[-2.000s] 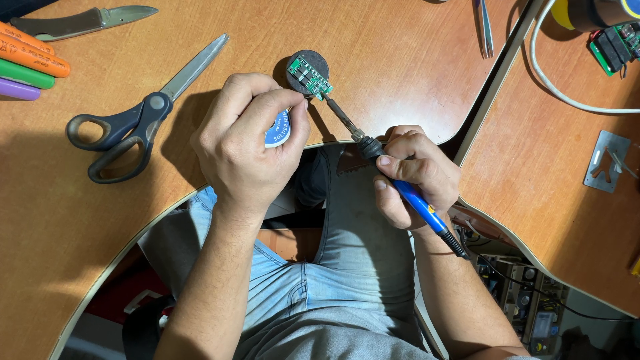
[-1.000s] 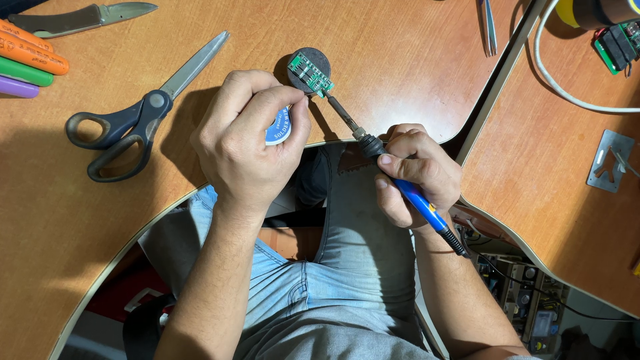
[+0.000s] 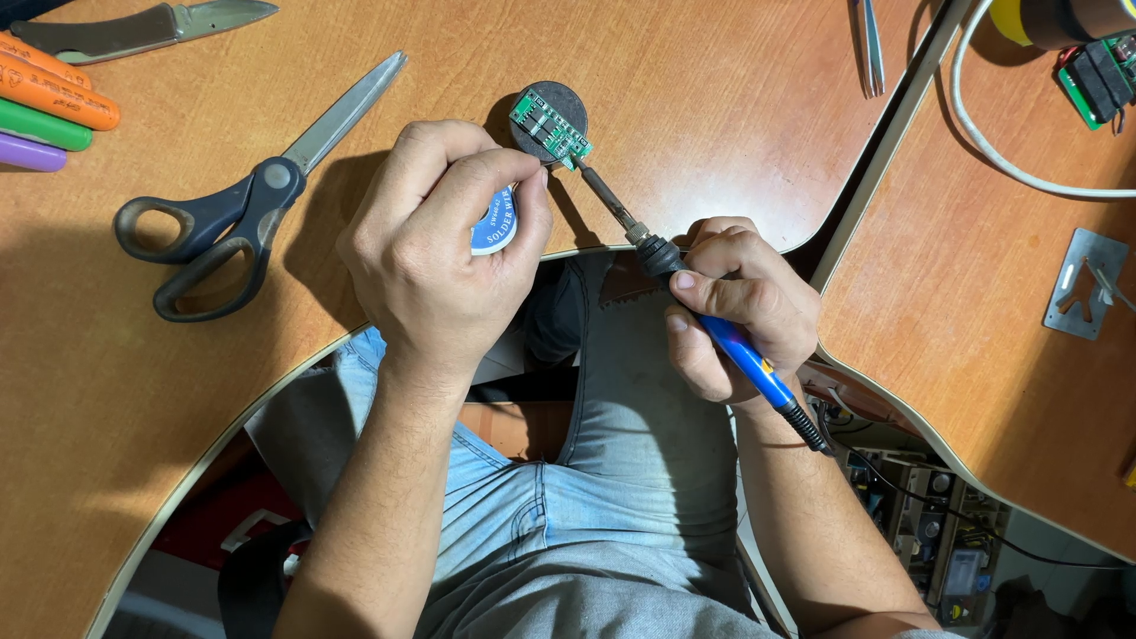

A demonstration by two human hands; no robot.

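A small green circuit board (image 3: 550, 127) lies on a round dark disc (image 3: 575, 99) near the table's edge. My left hand (image 3: 448, 240) is closed around a solder wire spool with a blue label (image 3: 495, 226); its thumb and forefinger pinch together beside the board, and the wire between them is too fine to make out clearly. My right hand (image 3: 745, 311) grips a blue soldering iron (image 3: 732, 342) below its black collar. The iron's tip meets, or nearly meets, the lower right corner of the board.
Dark-handled scissors (image 3: 257, 200) lie left of my left hand. Beyond them are a folding knife (image 3: 142, 28) and several coloured pens (image 3: 53, 89). Tweezers (image 3: 871, 53) lie at the top right. Across a gap, the second tabletop bears a white cable (image 3: 972, 124), a metal plate (image 3: 1084, 284) and another circuit board (image 3: 1090, 89).
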